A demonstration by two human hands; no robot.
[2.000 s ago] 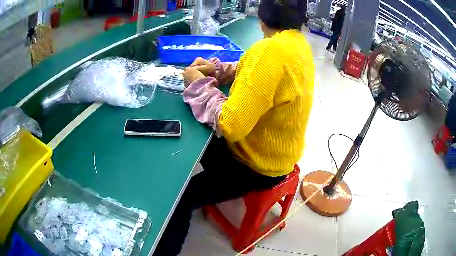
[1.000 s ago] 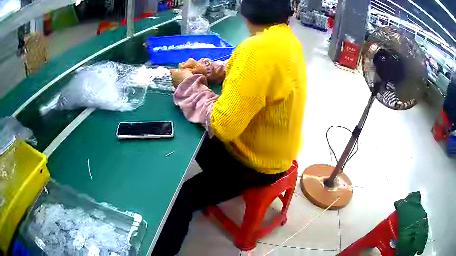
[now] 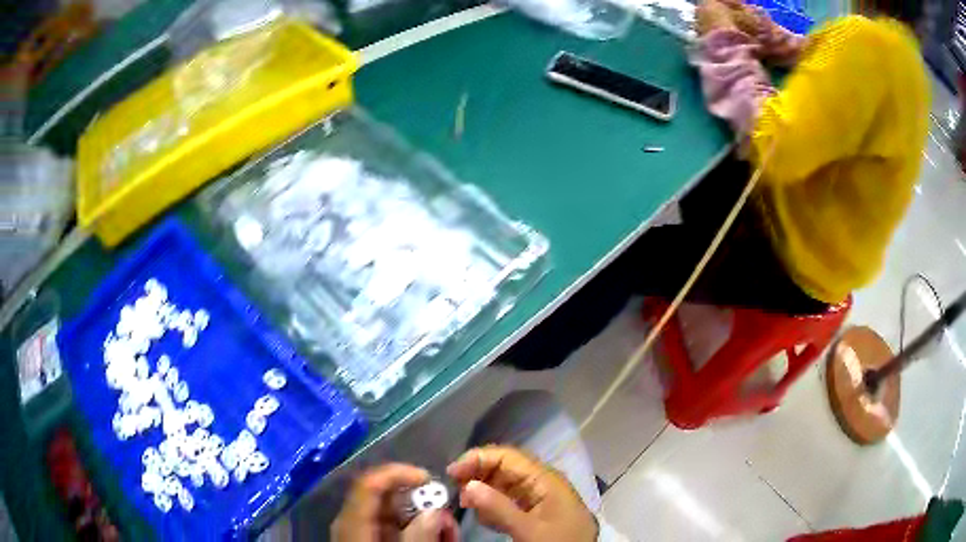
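My left hand (image 3: 379, 506) is at the bottom edge, its fingers around a white holed insert (image 3: 429, 497). My right hand (image 3: 530, 498) is just to the right, fingertips close to the insert; whether it touches it is unclear. A thin tan stick (image 3: 678, 302) projects up and right from beside my right hand; its lower end is hidden. Both hands are cut off below. A blue tray (image 3: 238, 349) holds many loose white inserts. A clear tray (image 3: 508, 201) beside it is heaped with clear pieces. Any clear piece in my fingers is hard to make out.
A yellow bin (image 3: 212, 175) stands behind the trays. A phone (image 3: 611, 85) and pale scraps (image 3: 460, 114) lie on the green bench (image 3: 551, 159). A person in a yellow sweater (image 3: 847, 159) sits on a red stool (image 3: 731, 355). A fan base (image 3: 860, 383) is right.
The view has swung down and left. Both my hands, the white insert and the blue tray's contents have come into view. The neighbouring person and phone now appear farther right and higher.
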